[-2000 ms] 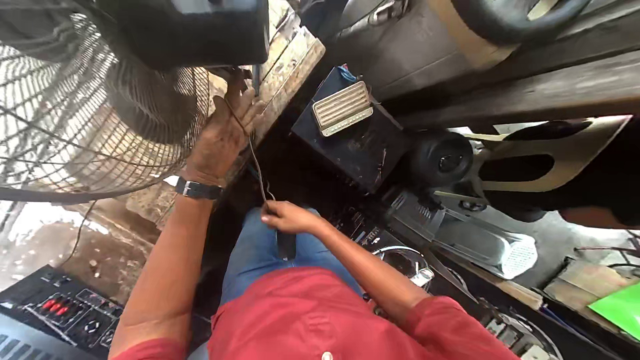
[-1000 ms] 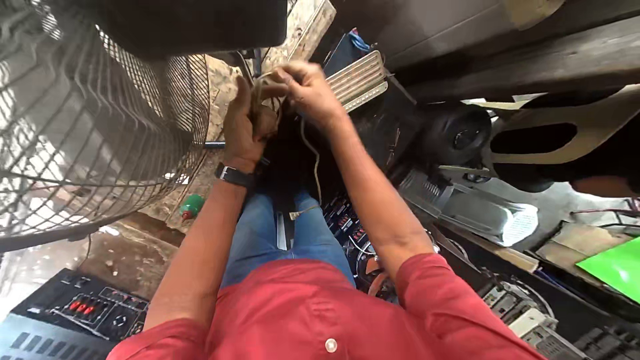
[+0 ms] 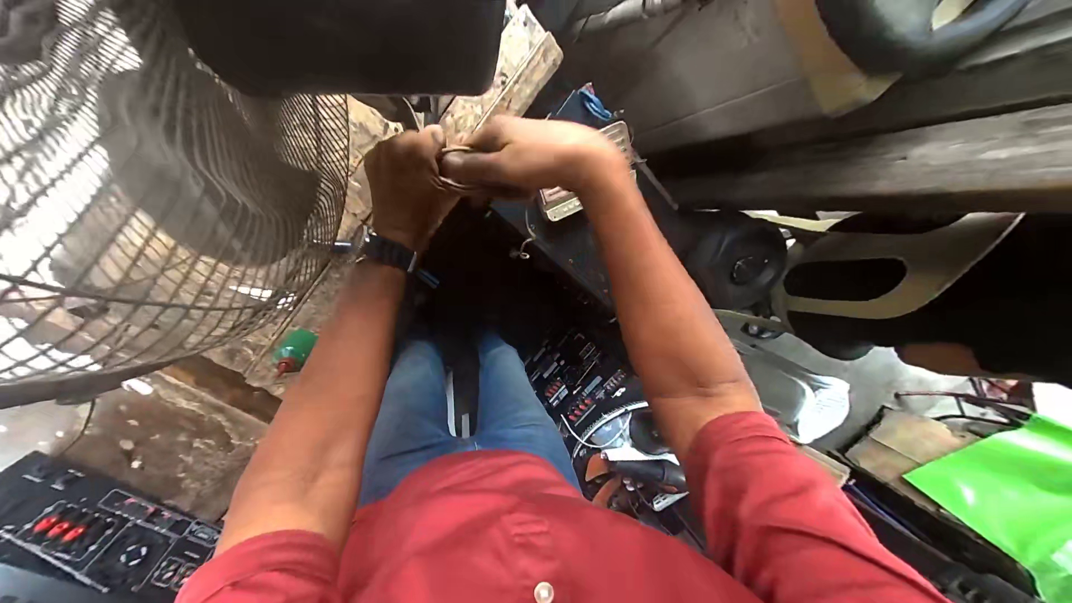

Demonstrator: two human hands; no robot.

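Observation:
My left hand, with a dark watch at its wrist, is closed at the edge of a worn wooden bench, just under a dark box-like object. Against it is my right hand, its fingers bent around a thin cord that shows only as short loops between the two hands. How the left fingers hold the cord is hidden. Behind my right wrist lies a metal-framed rectangular piece on a dark box.
A large wire fan guard stands close on the left. Below it lies a small green bottle. Black panels with red terminals are at lower left and beside my legs. A round black part and a green sheet are to the right.
My right hand has moved up from near my lap to my left hand. The long hanging length of cord seen earlier no longer shows; the cord is bunched between the hands.

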